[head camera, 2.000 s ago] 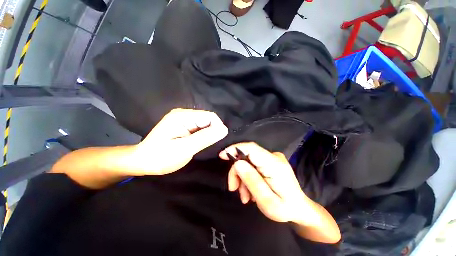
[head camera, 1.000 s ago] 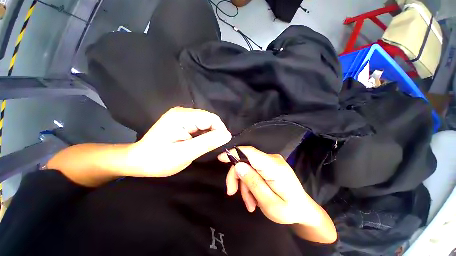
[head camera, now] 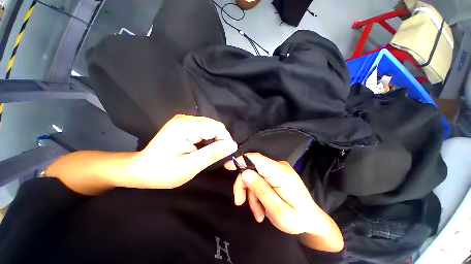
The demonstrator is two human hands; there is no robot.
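Observation:
A black garment (head camera: 268, 87) lies over my lap, with a narrow seam edge curving from my left fingertips to the right. My left hand (head camera: 183, 150) pinches the garment's edge between thumb and fingers. My right hand (head camera: 273, 191) holds small dark thread snips (head camera: 244, 164) between thumb and forefinger. Their two pointed tips stick out just below my left fingertips, close to the edge. Whether they touch the cloth, I cannot tell.
A black garment pile (head camera: 385, 154) lies at the right, against a blue plastic crate (head camera: 408, 77) with pale scraps. A red-legged seat with a beige cushion (head camera: 424, 41) stands behind. Grey metal legs (head camera: 41, 92) are at the left. Cables lie on the floor ahead.
The snips in my right hand have turned slightly and sit nearer the left fingertips. The seam edge has shifted a little. My left hand still pinches the cloth.

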